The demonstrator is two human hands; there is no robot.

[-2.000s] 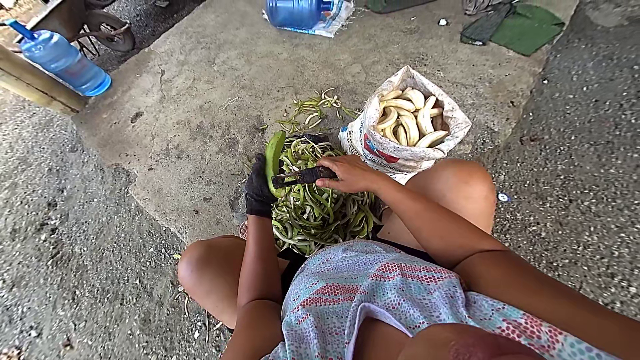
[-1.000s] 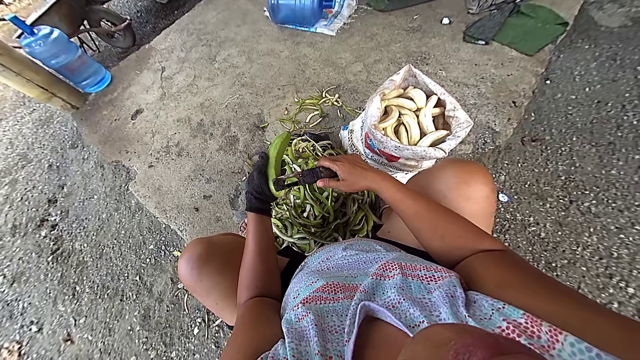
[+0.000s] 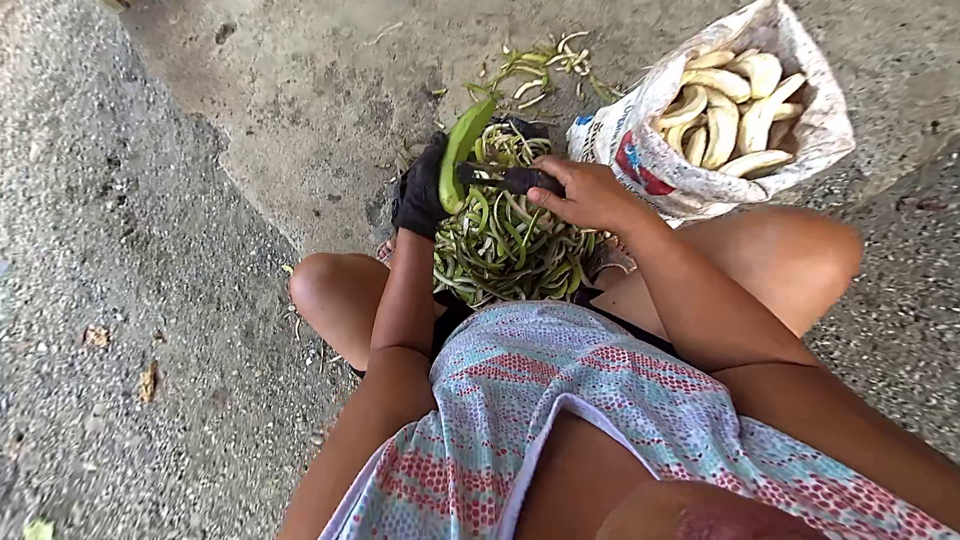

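My left hand [image 3: 424,187], in a black glove, grips a green banana or plantain [image 3: 461,150] that is tilted with its tip up and to the right. Bare, my right hand [image 3: 581,191] holds the dark handle of a peeler [image 3: 517,178], whose head lies against or very close to the fruit's right side. Below both hands is a heap of green peel strips [image 3: 517,247] between my legs. To the right of the heap, a white woven sack [image 3: 660,142] with its top open holds many peeled, pale fruits [image 3: 724,124].
Loose peel strips [image 3: 532,67] lie on the concrete slab [image 3: 300,112] beyond the heap. Rough gravelly ground [image 3: 150,300] borders the slab on the left. My bent knees flank the heap, the right one close below the sack.
The view has tilted down toward my lap, so the blue water bottles and wheelbarrow are out of sight. My hands keep their hold on the fruit and the peeler.
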